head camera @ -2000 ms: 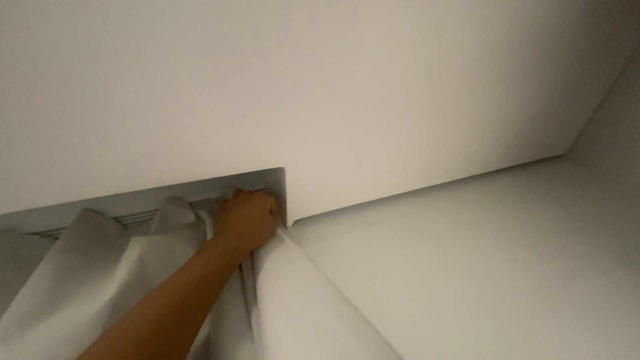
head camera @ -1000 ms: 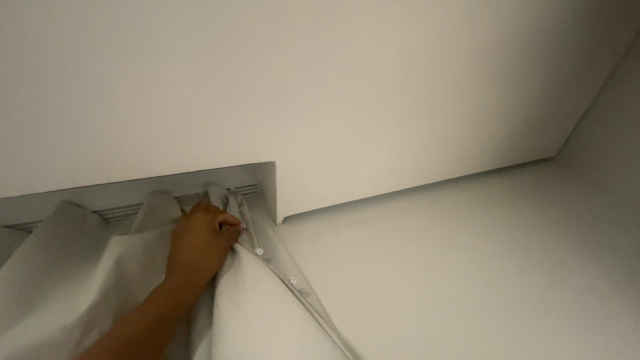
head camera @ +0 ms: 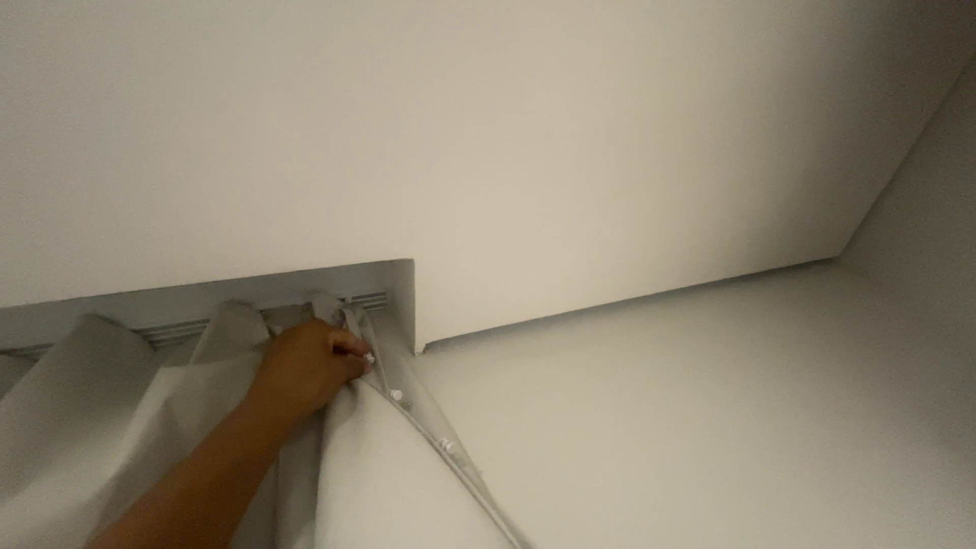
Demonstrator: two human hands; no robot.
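My left hand (head camera: pixel 324 358) reaches up from the lower left, thumb and fingertips pinched on a small white curtain hook (head camera: pixel 369 357) at the top edge of a pale grey curtain (head camera: pixel 404 473). More white hooks, one (head camera: pixel 396 395) just below the fingers and another (head camera: pixel 446 444) lower down, sit along the loose edge, which slants down to the right. Left of the hand, the curtain rises in folds to a slotted ceiling track (head camera: pixel 372 301); the hand and cloth hide part of this track. My right hand is out of view.
The track lies inside a ceiling recess whose end wall (head camera: pixel 404 305) stands just right of the hand. A pale ceiling (head camera: pixel 534 152) spans the upper view, meeting a plain wall (head camera: pixel 686 412) along a dark line.
My left hand has come down and left from the recess corner, then slightly back to the right. The curtain's loose edge and its white hooks have come into sight.
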